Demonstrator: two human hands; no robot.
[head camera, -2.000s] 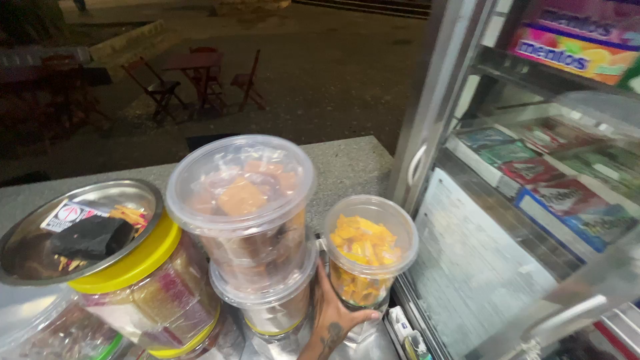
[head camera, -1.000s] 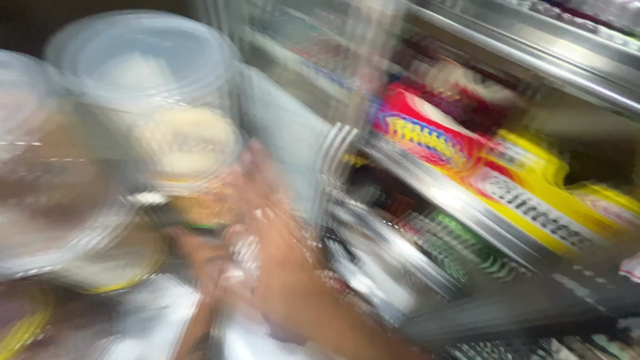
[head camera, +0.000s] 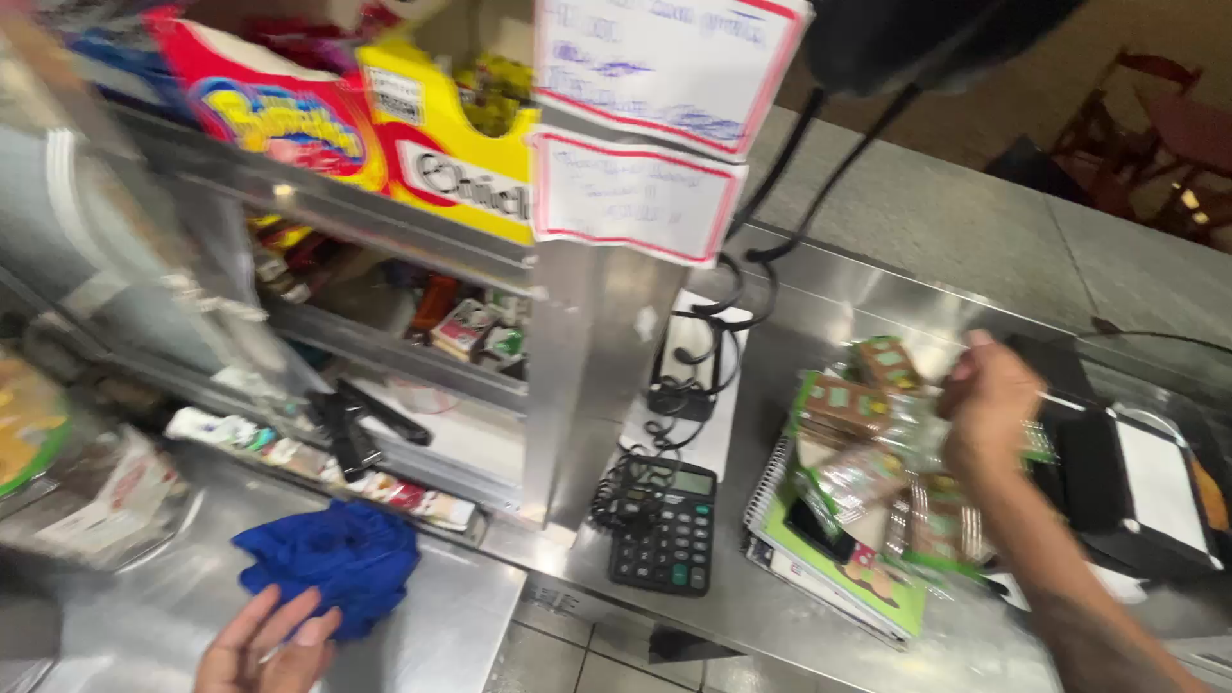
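Observation:
My left hand (head camera: 269, 643) is at the bottom left with its fingers apart and nothing in it. Just beyond its fingertips lies a crumpled blue cloth (head camera: 337, 563) on the steel counter. At the right, my right hand (head camera: 987, 399) has curled fingers at the edge of a pile of clear packets with brown pieces inside (head camera: 852, 409); whether it grips one cannot be made out. The packets lie on a green spiral notebook (head camera: 890, 606) that also bears a dark phone (head camera: 818, 527). A black calculator (head camera: 664, 525) sits to the left of the notebook.
A steel-framed case with candy boxes (head camera: 452, 164) stands at the upper left. Handwritten signs (head camera: 640, 197) hang on its post, beside a coiled black cord (head camera: 717, 337). A black device with white paper (head camera: 1160, 476) is at the right. A tub with a green rim (head camera: 29, 423) stands far left.
The view has swung far to the right, from the stacked plastic tubs to the calculator and packets. Two seconds ago a hand was at the small tub of yellow pieces; both hands are now away from it.

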